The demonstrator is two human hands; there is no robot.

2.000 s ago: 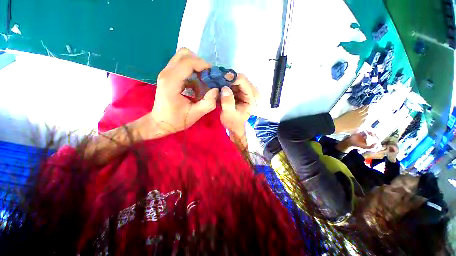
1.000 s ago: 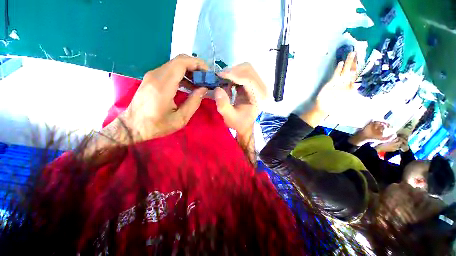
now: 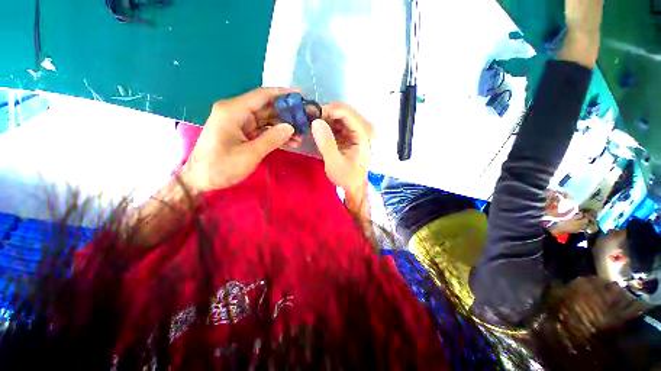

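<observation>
A dark blue-grey padlock body (image 3: 292,112) is held up between my two hands, above the near edge of the work sheet. A black shackle loop (image 3: 313,109) shows at its right side. My left hand (image 3: 235,138) pinches the body from the left with thumb and fingers. My right hand (image 3: 344,141) is at the shackle side, its thumb near the body's lower right; its fingertips are partly hidden behind the loop. Any small parts at the fingertips are too small to tell.
A black-gripped hammer (image 3: 407,119) lies right of my hands on the white work sheet (image 3: 453,87). Dark padlock pieces (image 3: 496,90) lie farther right. A neighbour's dark sleeve (image 3: 533,152) reaches across at right. Black shackles (image 3: 134,9) lie at the top left on the green bench.
The padlock body has turned in my fingers and its loop now shows on the right. The neighbour's arm has stretched out toward the top right. Shackles have come into view at top left.
</observation>
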